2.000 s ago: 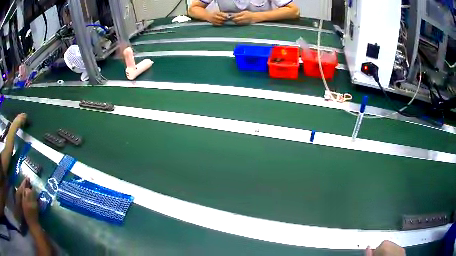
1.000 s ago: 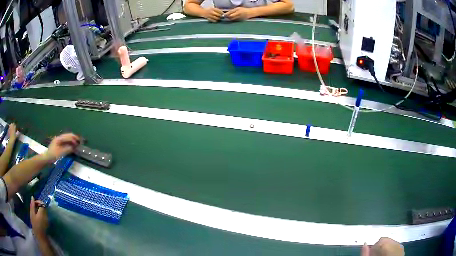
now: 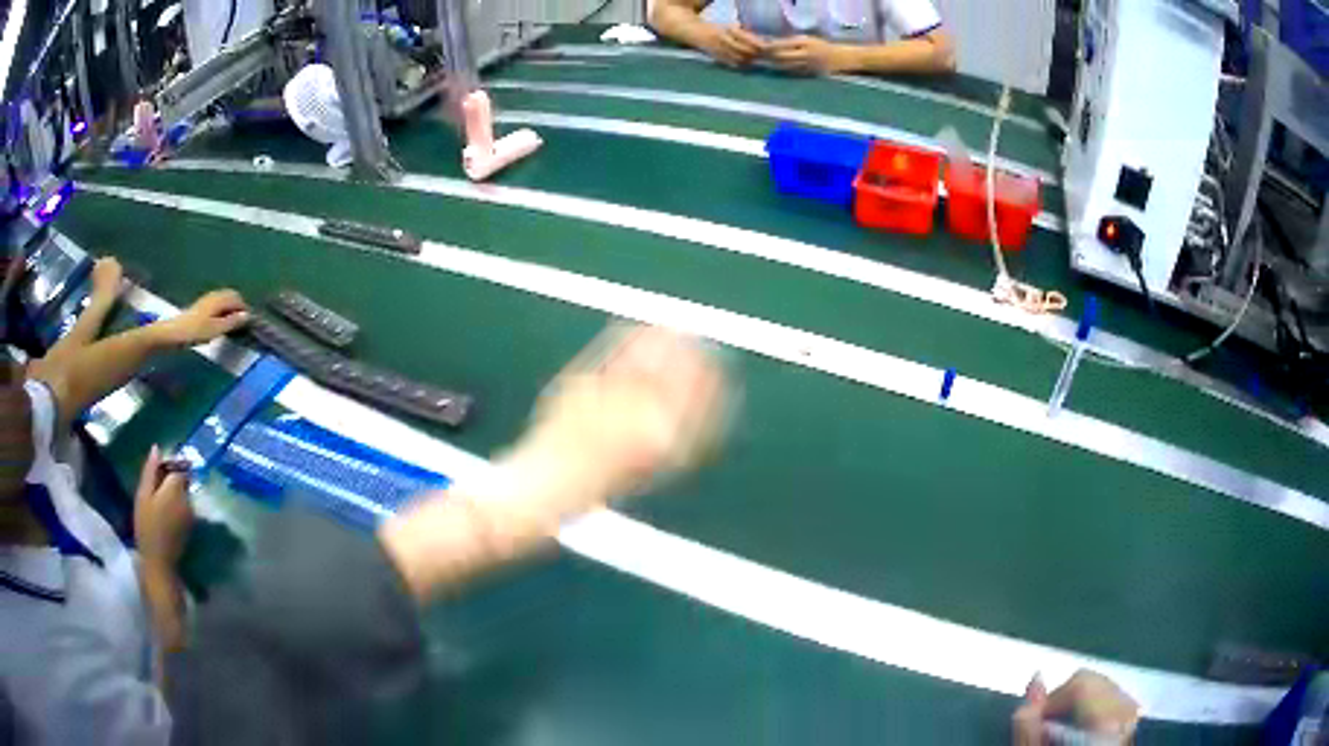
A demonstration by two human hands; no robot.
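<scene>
My left hand, in a dark grey sleeve, is motion-blurred over the green belt; whether it holds anything is unclear. A dark bar-shaped part with round spots lies left of it, not touching it. A shorter-looking bar lies behind that one. My right hand is at the bottom edge with curled fingers, partly cut off; its contents cannot be made out. Another bar lies blurred at the right edge, beyond my right hand. A white marker pen with a blue end lies across the white rail.
A neighbouring worker's hand is beside the bars at left, above blue patterned sheets. One more bar lies on the far white rail. Blue and red bins stand across the line. Another worker sits at the far end.
My left arm has come into view from the lower left, reaching over the belt. The view has shifted and tilted. The bars near the neighbour now lie farther along the belt, towards me.
</scene>
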